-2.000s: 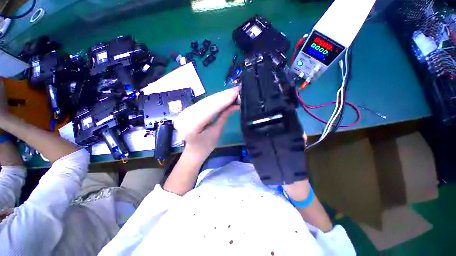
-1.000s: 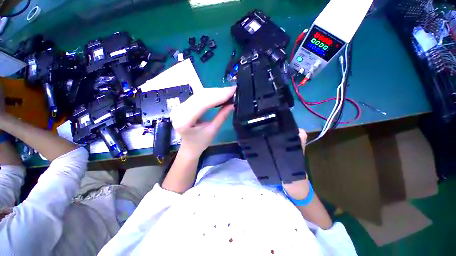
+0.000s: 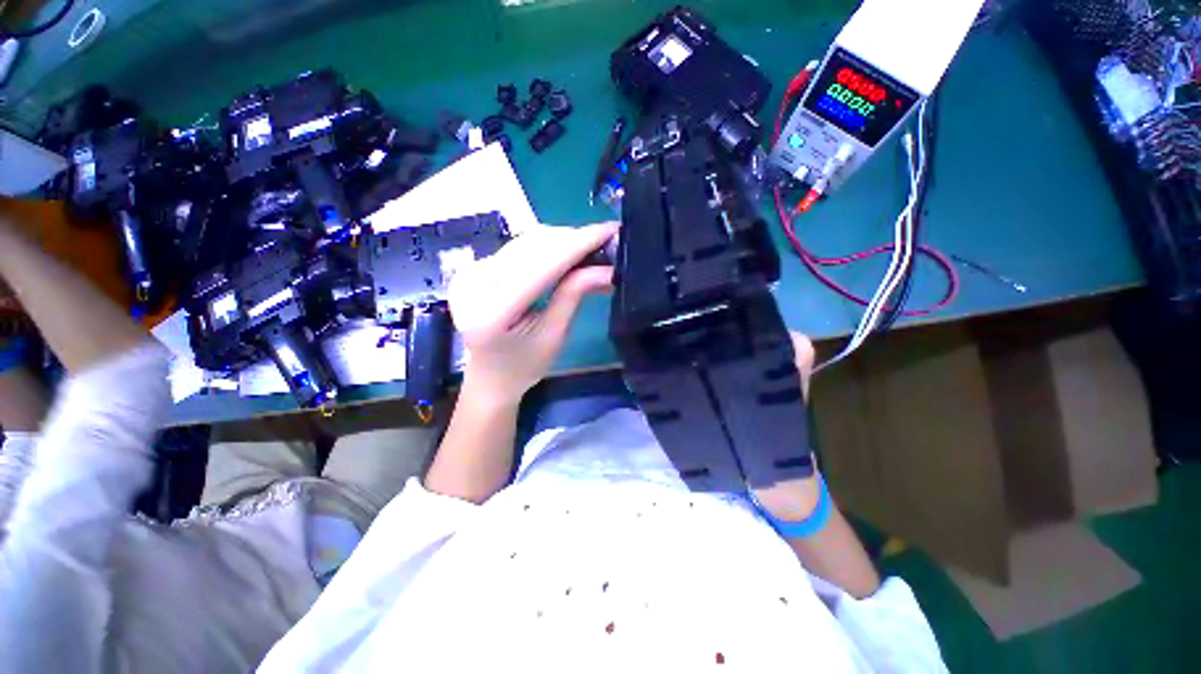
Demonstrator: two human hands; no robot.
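Observation:
A black handheld unit (image 3: 698, 290) is held up in front of me, its long housing pointing away over the bench edge. My left hand (image 3: 527, 296) is at its left side, thumb and fingertips pinching a small dark part at the housing's edge. My right hand (image 3: 793, 490) is mostly hidden behind and under the unit; a few fingertips and the wrist with a blue band show. The narrow strip window on the unit looks dark. A power supply (image 3: 850, 112) with lit red, green and blue digits stands beyond it at the right.
Several black units (image 3: 270, 303) lie at left on white paper (image 3: 487, 191). Another unit (image 3: 678, 59) lies behind the held one. Small black parts (image 3: 533, 112) lie mid-bench. Red and white leads curl at right. Wired subassemblies (image 3: 1146, 105) sit far right. A neighbour's arm (image 3: 86, 316) is at left.
The strip window on the held unit has gone from bright white to dark, and the unit is tilted slightly differently. The neighbour's arm at left has moved and is blurred.

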